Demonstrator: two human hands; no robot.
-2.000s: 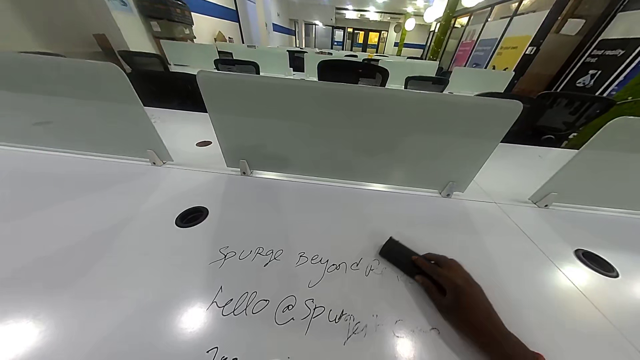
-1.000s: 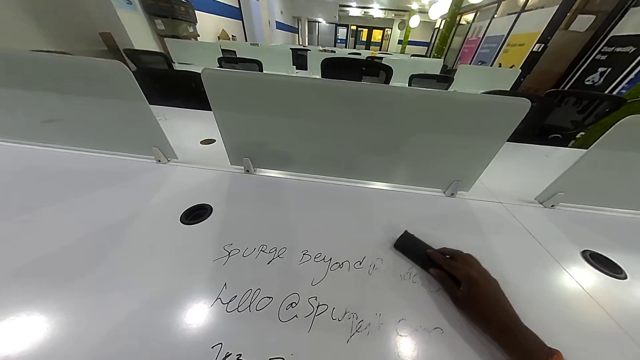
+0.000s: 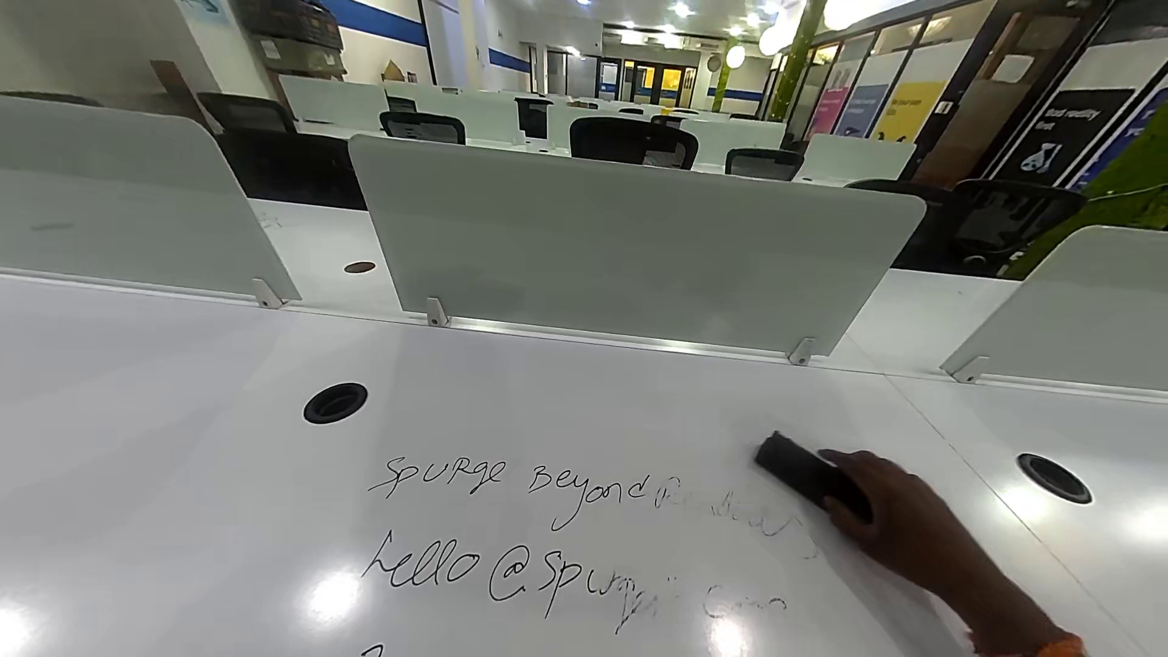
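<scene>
My right hand (image 3: 890,511) grips a black whiteboard eraser (image 3: 803,473) at the right of the view, with an orange sleeve edge at the wrist. The eraser lies on the glossy white desk top (image 3: 566,392), just right of the handwriting. Lines of black marker handwriting (image 3: 520,488) run across the desk. Their left parts are dark and crisp, while the right ends are faint, broken and smeared. At the bottom edge the top of a further line is cut off. My left hand is out of view.
A frosted desk divider (image 3: 630,246) stands on clamps along the desk's far edge, with others at either side. Black round cable grommets (image 3: 335,402) sit in the desk at left and right. Black office chairs (image 3: 632,141) and further desks stand beyond. Ceiling lights reflect off the surface.
My right hand has moved to the right with the eraser in it, from over the end of the upper line. More of that line's faint right end now shows.
</scene>
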